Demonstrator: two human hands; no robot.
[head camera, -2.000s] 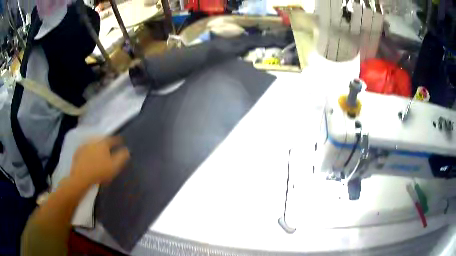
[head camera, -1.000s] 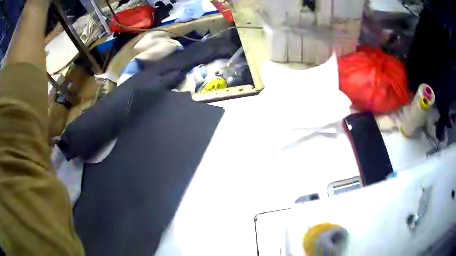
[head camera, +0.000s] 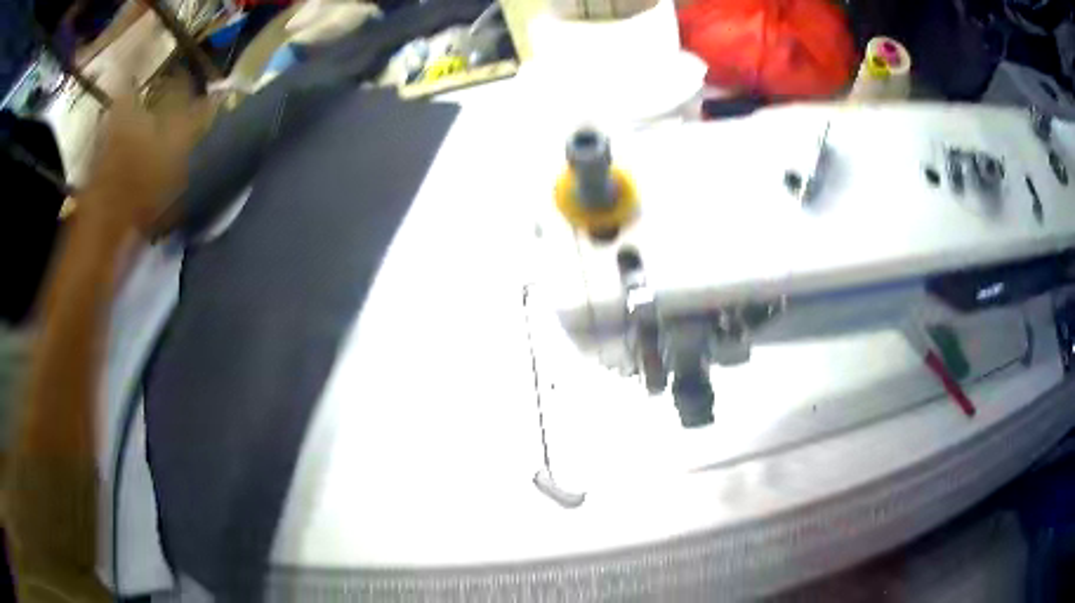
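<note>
A dark grey cut fabric panel (head camera: 283, 295) lies flat along the left of the white table, its lower end reaching the ruled front edge. Behind it is a darker rolled or bunched cloth (head camera: 265, 130). White material (head camera: 136, 459) shows along the panel's left side. My left hand (head camera: 147, 153) is blurred at the upper left, over or beside the bunched cloth's left end; its fingers and any hold cannot be made out. My right hand is not in view.
The white sewing machine head (head camera: 754, 224) spans the right. A red tool (head camera: 949, 383) and a green one (head camera: 949, 348) lie under its arm. Behind are a red bag-like bundle (head camera: 766, 47) and a thread cone (head camera: 882, 73). The ruled edge (head camera: 589, 580) runs along the front.
The view has swung back down to the machine's needle area. My left forearm, which crossed the left side a second ago, now has its hand in view at the upper left.
</note>
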